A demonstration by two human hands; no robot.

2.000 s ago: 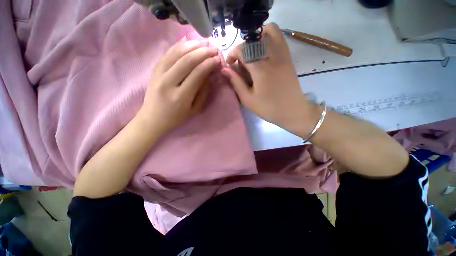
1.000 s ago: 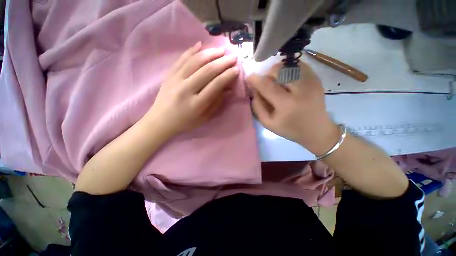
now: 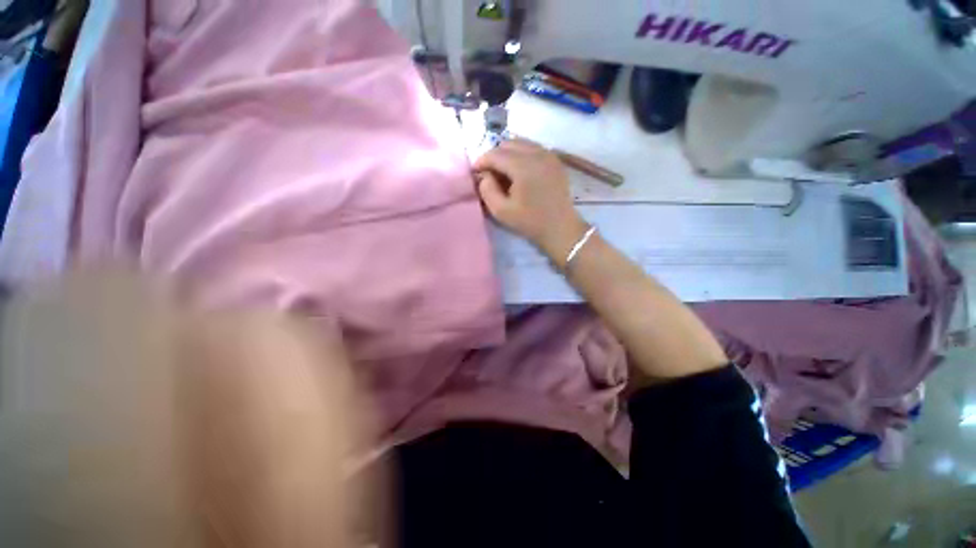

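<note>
The pink garment (image 3: 321, 193) lies over the machine table at the left, its straight right edge running down from the needle area. My right hand (image 3: 527, 191) is beside the presser foot with curled fingers at the garment's edge; its thumb and forefinger pinch the edge. My left hand (image 3: 193, 417) is large and blurred, close to the camera at the lower left; its fingers cannot be made out. The white sewing machine head (image 3: 599, 32) stands above, its lamp glaring over the needle area.
The wooden-handled tool (image 3: 591, 168) lies right of my right hand. Blue and orange snips (image 3: 567, 91) and a dark object (image 3: 658, 99) lie behind it. More pink cloth (image 3: 835, 348) hangs at the front right, above a blue crate (image 3: 824, 450).
My left hand has left the cloth and come up close to the camera. The view has shifted, showing more of the machine head. My right hand stays near the needle.
</note>
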